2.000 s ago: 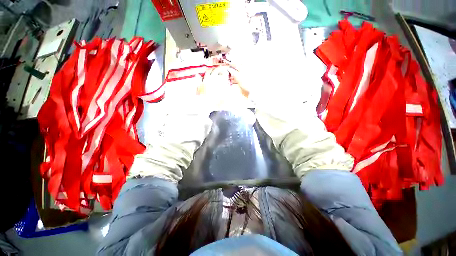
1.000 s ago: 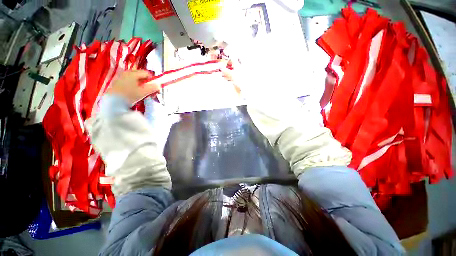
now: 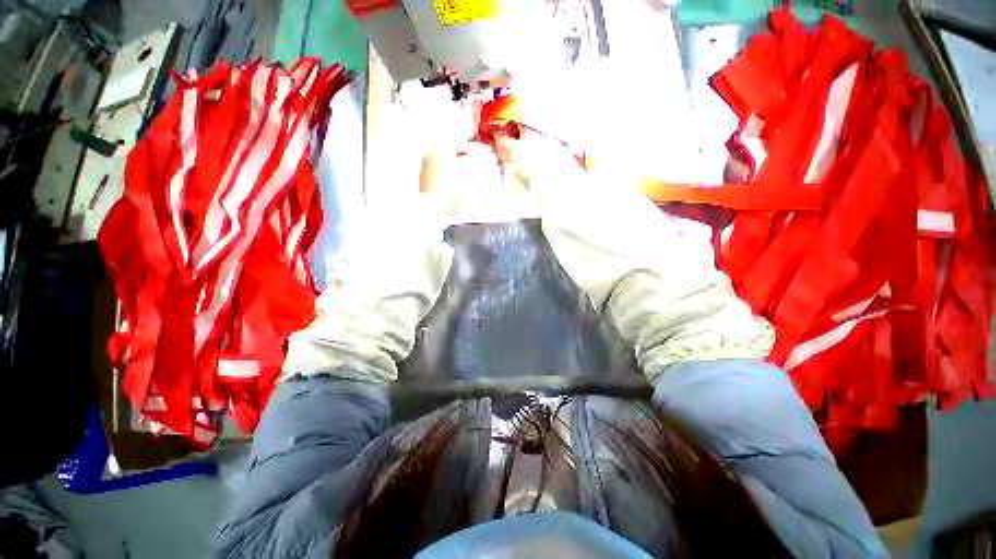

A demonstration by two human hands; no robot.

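A red strip (image 3: 500,115), orange in the glare, is bent up by the needle area under the white sewing machine head (image 3: 470,49). My right hand (image 3: 519,164) is at this strip, its fingers closed on it. My left hand (image 3: 446,180) is beside it on the left, low on the white machine bed; glare hides whether its fingers grip anything. A flat orange-red length (image 3: 743,197) runs from behind my right forearm onto the right pile. Both hands are bare and badly washed out. The needle and presser foot are hard to see.
A left pile of red strips (image 3: 164,262) shows many pale stripes. A right pile (image 3: 863,240) lies beyond my right sleeve. The grey front plate (image 3: 508,306) is between my forearms. A green tabletop (image 3: 317,44) is behind, and a blue edge (image 3: 142,477) is at lower left.
My left hand has come back from the left pile to the machine bed. The striped length stretched left of the needle is gone from there. An orange-red length now extends right onto the right pile.
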